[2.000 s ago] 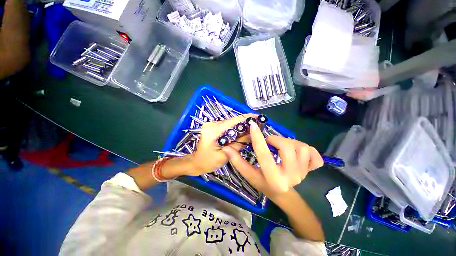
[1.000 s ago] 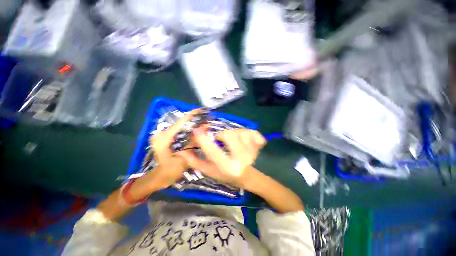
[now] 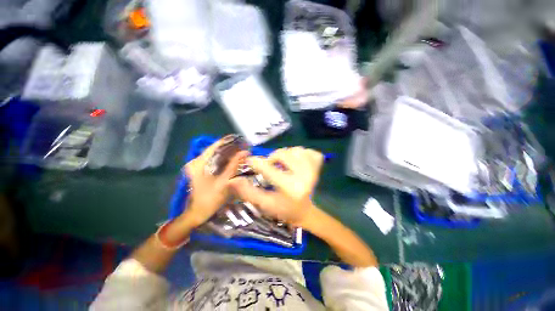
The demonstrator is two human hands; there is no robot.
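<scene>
The picture is blurred. The blue parts tray point(image 3: 268, 245) lies directly before me, heaped with slim silver metal shaft assemblies point(image 3: 243, 222). My left hand point(image 3: 204, 182) is over the tray's left part, its fingers curled around a bunch of shaft assemblies point(image 3: 226, 152). My right hand point(image 3: 283, 185) is over the tray's right part, close beside my left, with fingers bent toward the bunch. A thin blue piece point(image 3: 327, 157) shows at the right hand's outer side, probably the pen-like tool; the hand hides the rest.
A clear box with a row of assemblies point(image 3: 252, 109) lies beyond the tray. Paired clear bins point(image 3: 131, 143) are at left. A black block point(image 3: 319, 123), stacked clear lids point(image 3: 426, 143) and a white scrap point(image 3: 378, 215) are at right. Another person's hand point(image 3: 356, 97) reaches in. A green bin point(image 3: 456, 285) is lower right.
The camera view has swung, so the tray and boxes sit further left than two seconds ago. My left hand has tilted, and the bunch's round ends no longer show clearly. Both hands remain over the tray.
</scene>
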